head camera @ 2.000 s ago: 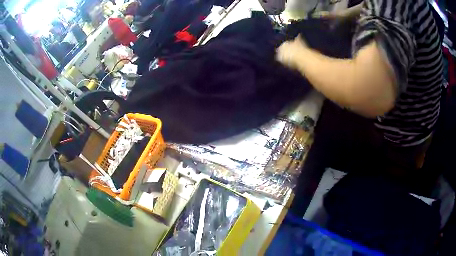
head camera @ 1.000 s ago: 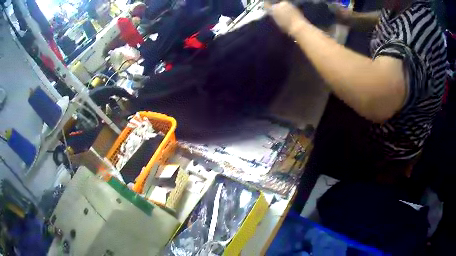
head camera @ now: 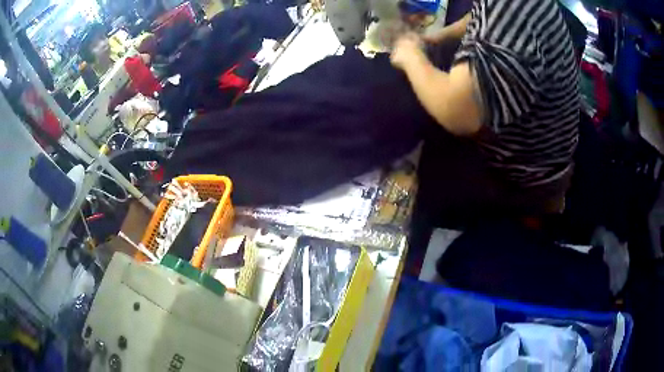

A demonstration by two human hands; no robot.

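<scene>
Neither of my hands is in the picture. Nearest in front of me is the cream sewing machine head (head camera: 164, 320) with a green part on top, at the lower left and cut off by the bottom edge. Beside it stands an open yellow box (head camera: 346, 312) holding clear plastic bags (head camera: 295, 298). Behind the machine head is an orange basket (head camera: 224, 211) with small white items and something dark inside. A blue crate (head camera: 625, 327) at the lower right holds blue and pale cloth (head camera: 539, 349).
A neighbouring worker in a striped top (head camera: 524, 94) has both hands at another machine (head camera: 346, 20). Dark cloth (head camera: 306, 131) spreads from there across that table. Blue thread cones (head camera: 51, 182) stand at the left. More dark cloth (head camera: 524, 269) lies behind the crate.
The view has shifted, showing more of the machine head and the blue crate with its cloth. The neighbour's hands have come down close to their machine, and the dark cloth lies flatter.
</scene>
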